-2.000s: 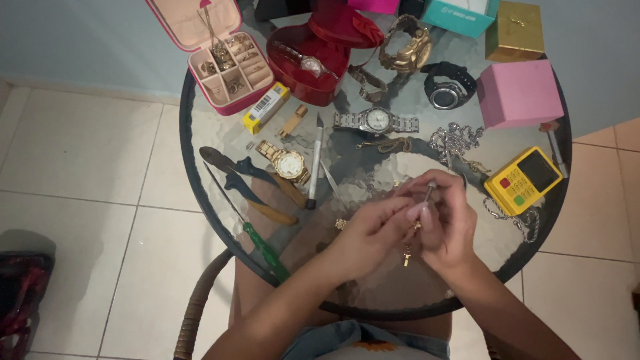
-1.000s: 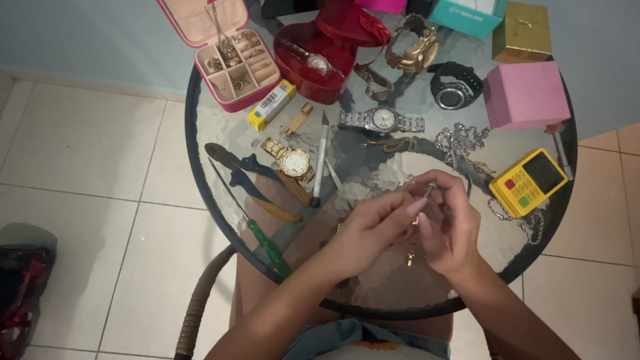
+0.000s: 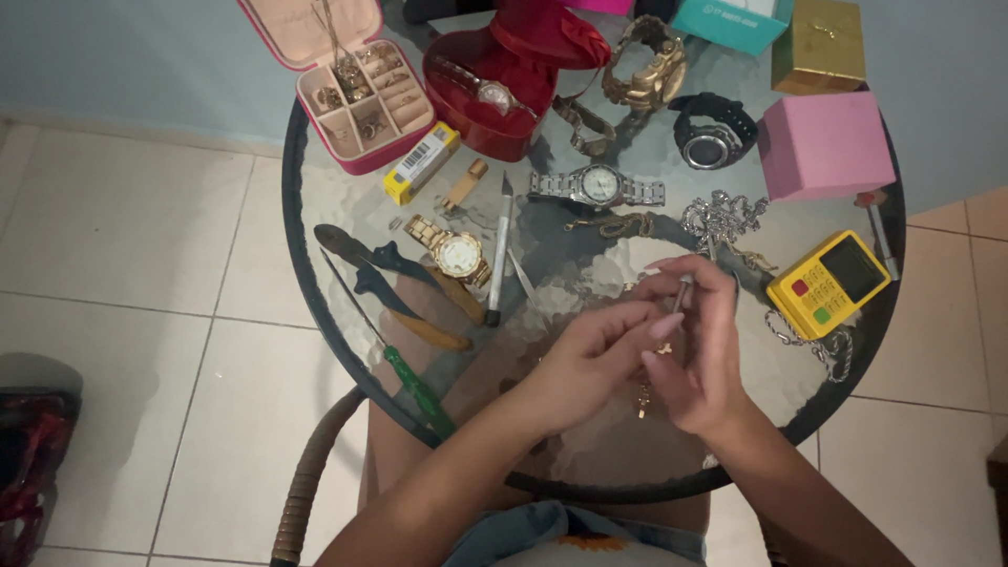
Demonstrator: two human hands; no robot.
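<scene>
Both my hands meet above the front right part of the glass table. My right hand (image 3: 701,354) has a small slim metal tool (image 3: 683,291) upright between its fingers. My left hand (image 3: 598,354) pinches at the tool's lower end, its thumb near the other hand; what its fingertips grip is mostly hidden. A gold-coloured chain piece (image 3: 643,400) hangs below the fingers. Left of my hands lie a craft knife (image 3: 500,252), a gold wristwatch (image 3: 457,252), pliers (image 3: 394,287) and a green-handled screwdriver (image 3: 417,390). Beyond them is a silver wristwatch (image 3: 600,185).
A jewellery box (image 3: 366,150), a red heart-shaped box (image 3: 492,134) and several watches line the back. A pink box (image 3: 827,146), a yellow card reader (image 3: 829,283) and silver chains (image 3: 720,220) are at right. The dark table rim (image 3: 315,315) curves around; a chair arm (image 3: 307,480) is lower left.
Both hands stay together over the same place, with only slight finger movement. The things on the table keep their places.
</scene>
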